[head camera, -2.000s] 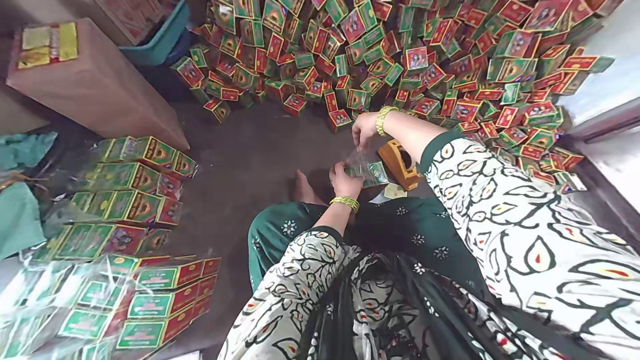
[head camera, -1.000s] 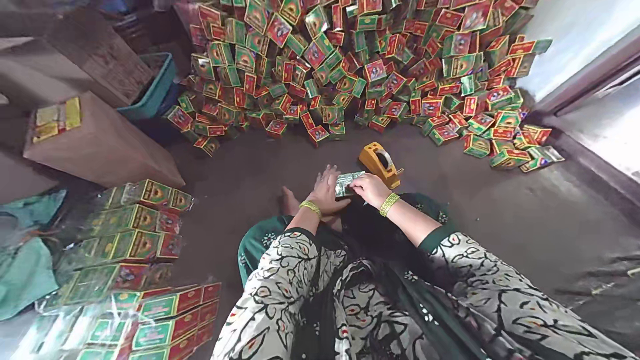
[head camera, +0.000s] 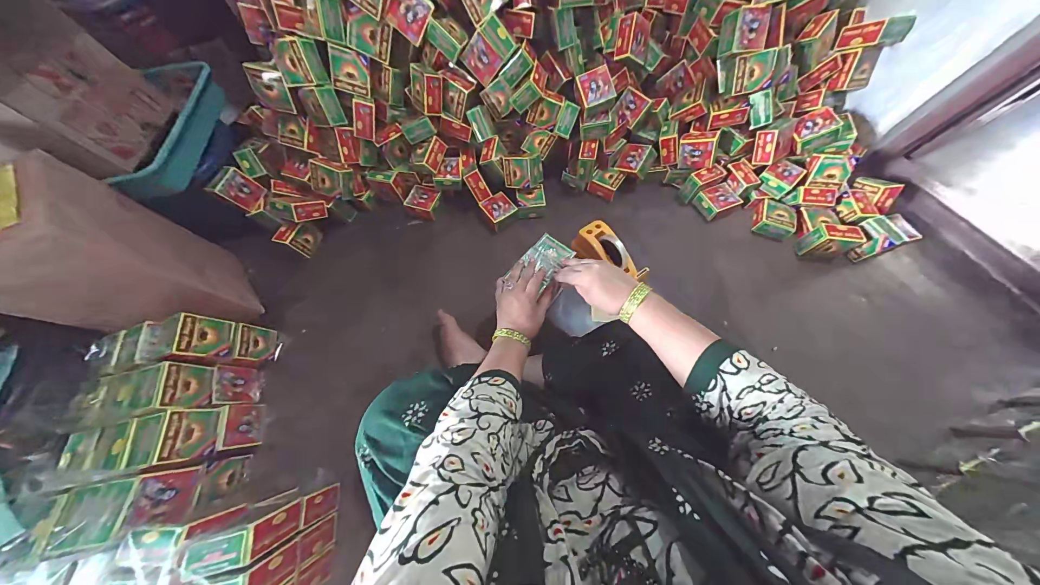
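My left hand (head camera: 522, 299) lies with its fingers over a small green carton in clear plastic wrap (head camera: 548, 250), in front of my crossed legs. On the same carton's right edge are the fingertips of my right hand (head camera: 600, 284). Just beyond my right hand stands a yellow tape dispenser (head camera: 605, 245) on the floor. Below the hands, a piece of clear plastic (head camera: 575, 315) shows beside my right wrist. What is under my palms is hidden.
A large heap of red and green cartons (head camera: 504, 106) spreads across the far floor. Wrapped stacks of cartons (head camera: 195, 382) stand at the left. Behind them are a brown cardboard box (head camera: 106, 244) and a teal plastic tub (head camera: 183, 134). A door frame (head camera: 959, 89) edges the right.
Two seconds ago my right hand was raised above my left with clear plastic between them. Now both hands are on the carton. The view has shifted.
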